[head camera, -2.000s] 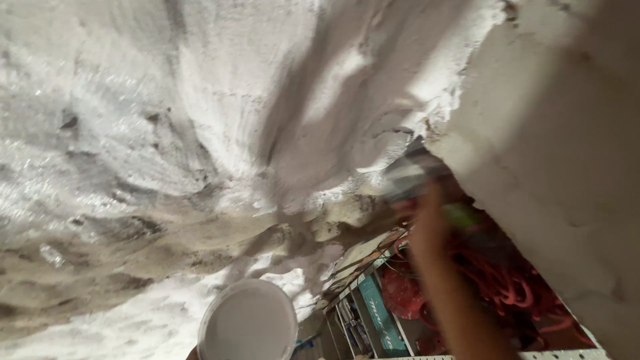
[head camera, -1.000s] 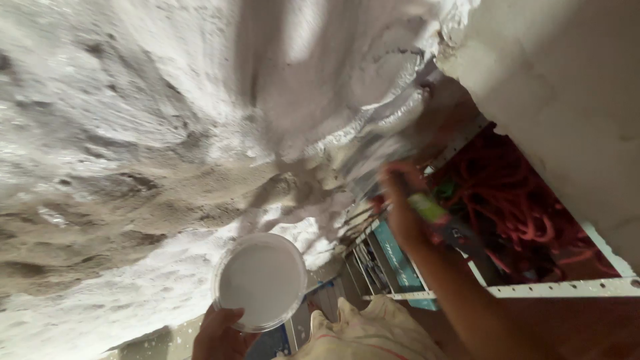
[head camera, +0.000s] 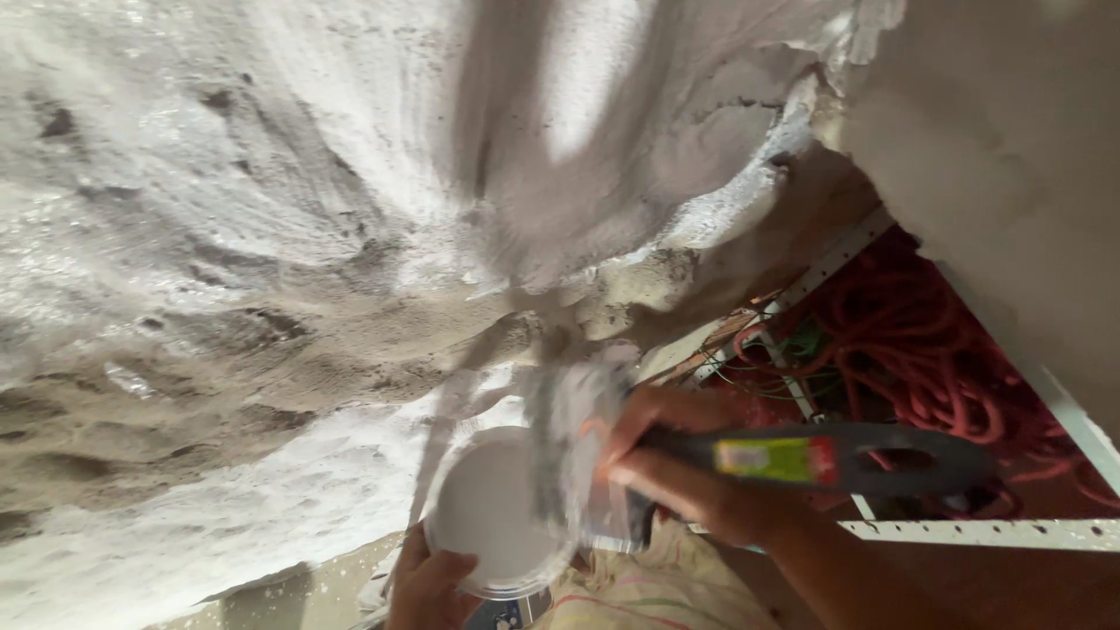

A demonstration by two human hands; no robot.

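Observation:
My left hand (head camera: 430, 573) grips the rim of a round, shallow white container (head camera: 494, 516) holding a smooth whitish material. My right hand (head camera: 691, 464) is closed around the dark handle of a wide brush (head camera: 814, 459), which bears a yellow-green and red label. Its broad head, blurred by motion, overlaps the container's right edge; whether it touches the material cannot be told. Above both hands spreads a rough, uneven wall surface (head camera: 367, 175), partly coated white, with a bare brownish band (head camera: 289, 341) across it.
Perforated metal shelving (head camera: 989, 532) stands at the right, with red hose or cord (head camera: 936, 367) in coils and thin green strands. A smooth pale surface (head camera: 997, 131) juts in at upper right. Patterned cloth (head camera: 647, 595) lies below my hands.
My right hand has brought the brush from the wall's edge down and left to the container. My left hand still holds the container.

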